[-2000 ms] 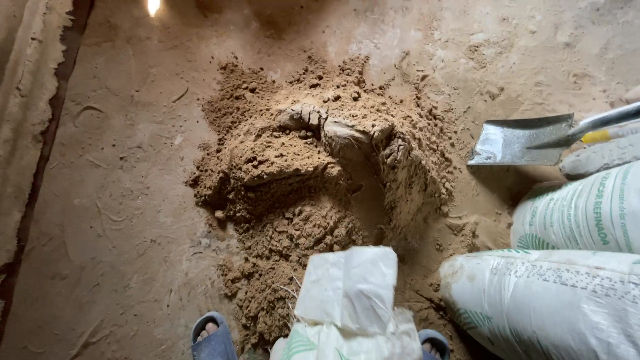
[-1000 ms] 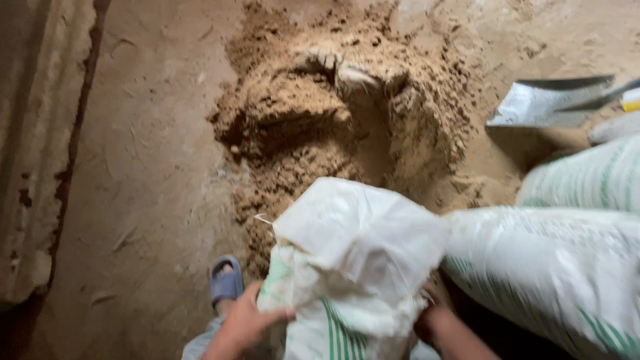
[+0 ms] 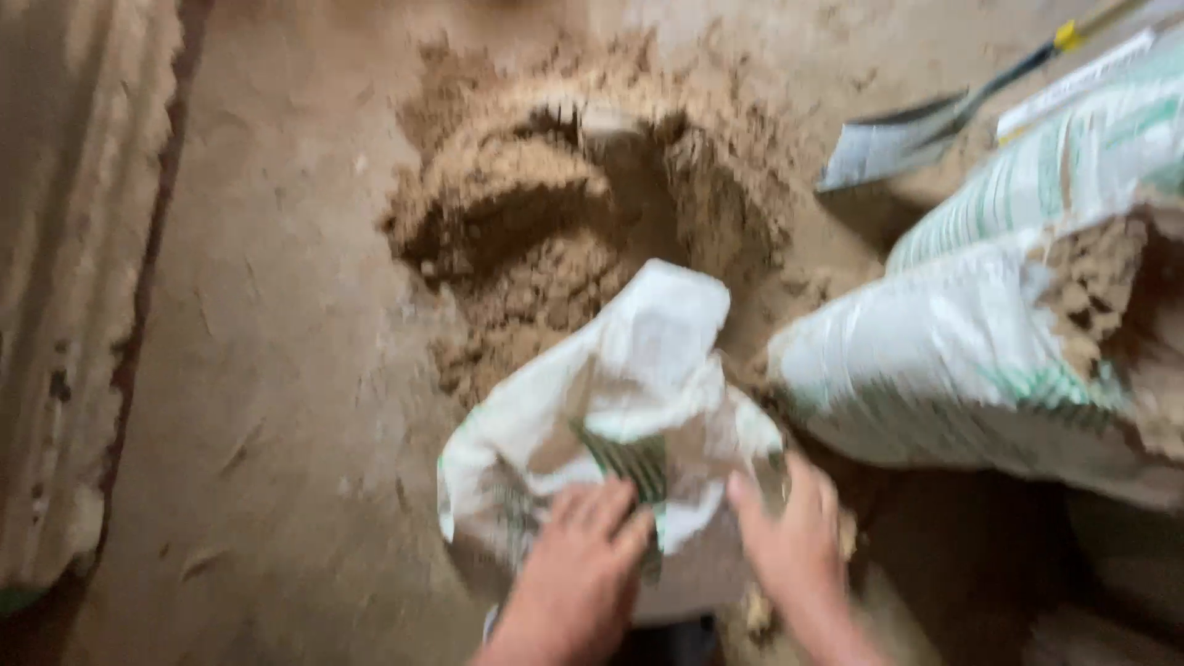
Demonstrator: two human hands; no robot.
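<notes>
A white woven plastic sack (image 3: 546, 398) with green print stands close in front of me, its mouth spread. My left hand (image 3: 587, 555) lies on the sack's near side, fingers bent over the plastic; blur hides whether they pinch it. At the right edge of the mouth, my right hand (image 3: 800, 527) has its thumb on the inner side and its fingers on the outer side, gripping the rim. Beyond the sack lies a heap of brown, crumbly earth (image 3: 518, 194) with a hollow in it.
A metal shovel (image 3: 893, 139) rests at the upper right. Beside it are two filled sacks, one farther off (image 3: 990, 185) and one nearer (image 3: 888, 333) with earth showing at its open end. A rough ledge (image 3: 74, 277) runs along the left side of the floor (image 3: 268, 324).
Both hands have come into view since the first frame and now are at the sack's mouth. The sack, folded and bunched before, is now spread open.
</notes>
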